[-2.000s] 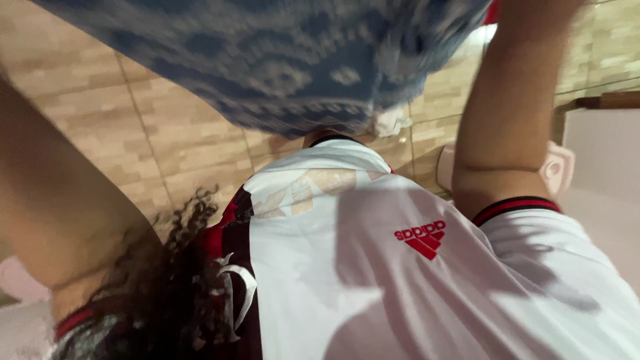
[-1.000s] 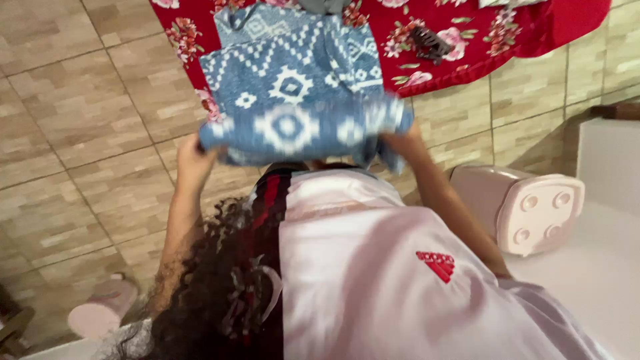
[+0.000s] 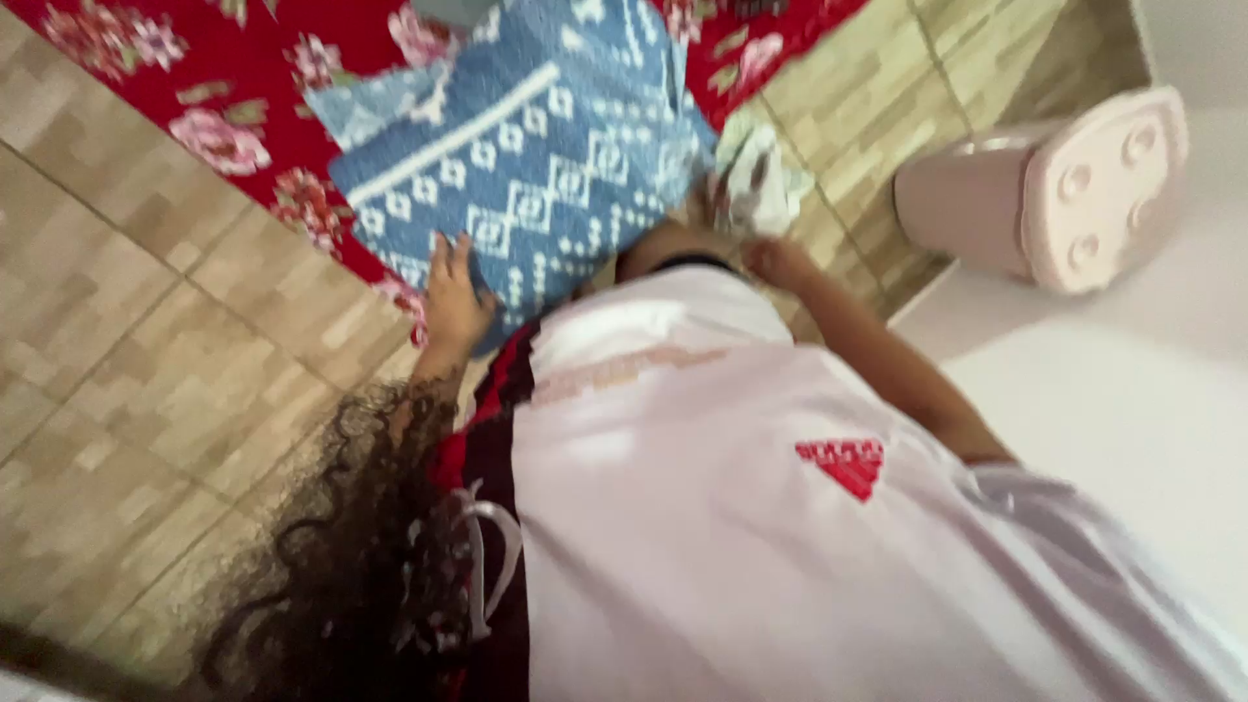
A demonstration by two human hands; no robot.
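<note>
A blue patterned cloth [image 3: 526, 195] with white motifs lies on a red floral cloth [image 3: 234, 107]. My left hand [image 3: 456, 297] rests on the blue cloth's lower left edge, its fingers apart. Beyond the blue cloth's right corner, my right hand [image 3: 775, 261] is blurred near a crumpled whitish cloth [image 3: 759, 185]; whether it grips anything cannot be made out. A paler blue piece of fabric [image 3: 375, 102] sticks out at the blue cloth's upper left.
A pink plastic stool or bin [image 3: 975, 200] with a pink top stands at the right, beside a white surface [image 3: 1121, 390]. Wood-patterned floor tiles [image 3: 127, 322] surround the red cloth. A small dark object [image 3: 759, 8] lies at the top edge.
The blue cloth, raised in both hands before, now lies spread on the red cloth. My right hand has come away from it toward the whitish cloth. The view has shifted and turned.
</note>
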